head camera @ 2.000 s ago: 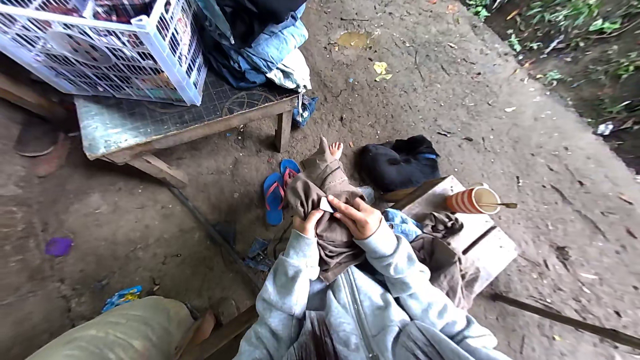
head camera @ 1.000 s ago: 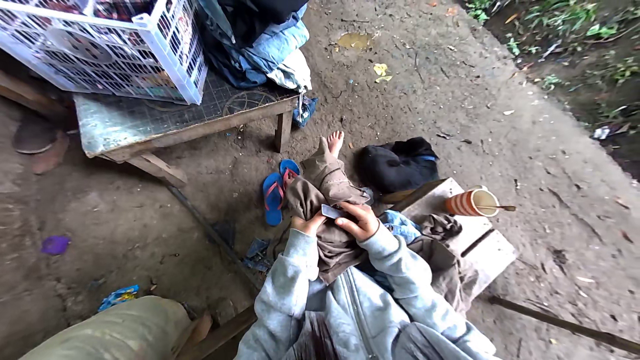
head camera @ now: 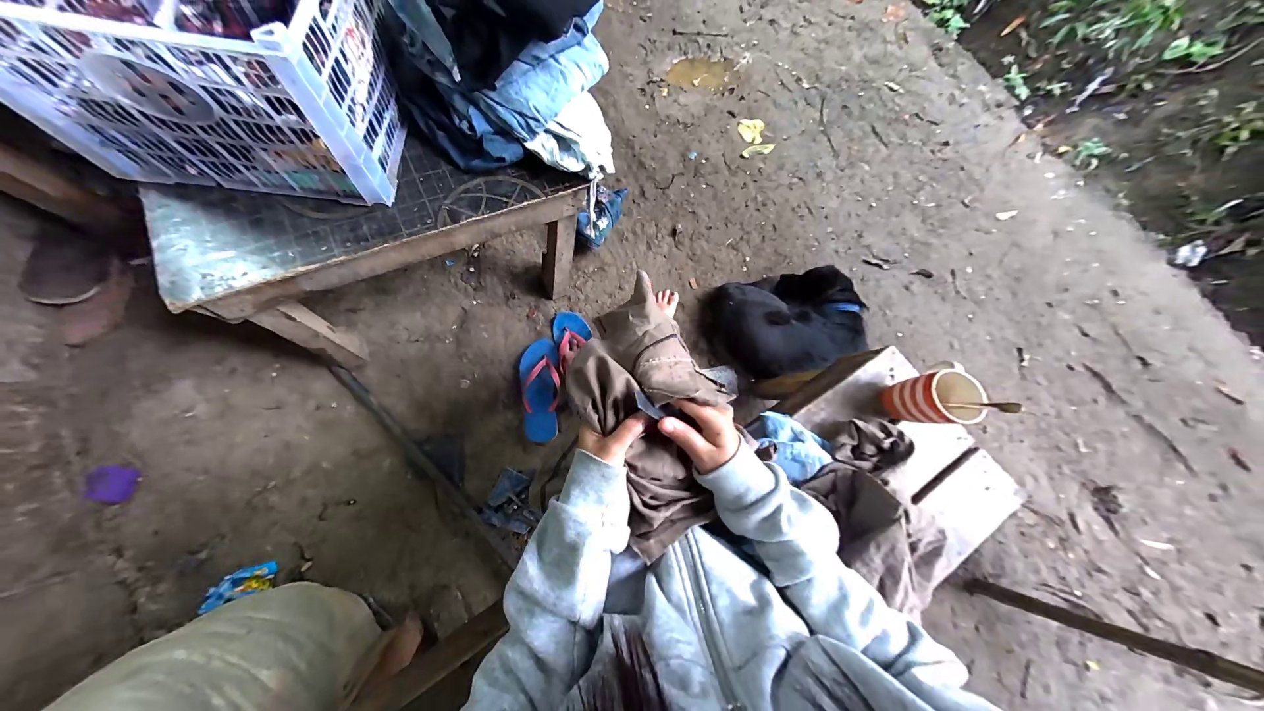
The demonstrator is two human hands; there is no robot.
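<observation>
Brown cloth (head camera: 667, 484) lies bunched over my lap, and both my hands grip it near its middle. My left hand (head camera: 614, 440) pinches a fold from the left side. From the right, my right hand (head camera: 703, 434) holds the cloth with thumb and fingers. Between the two hands a small flat grey-blue piece (head camera: 648, 405) shows; whether it is fabric or something hard, I cannot tell. A bare foot (head camera: 668, 302) shows beyond the cloth.
A wooden bench (head camera: 973, 494) at right carries more brown cloth and a striped mug (head camera: 933, 397) with a spoon. A black dog (head camera: 787, 321) lies curled ahead. Blue flip-flops (head camera: 540, 390) lie on the ground. A low table (head camera: 395, 259) holds a white plastic crate (head camera: 336, 128) and clothes (head camera: 553, 74).
The brown cloth between my hands has shifted and is folded differently. The small flat piece shows at another angle than a second ago. Both hands have stayed close together.
</observation>
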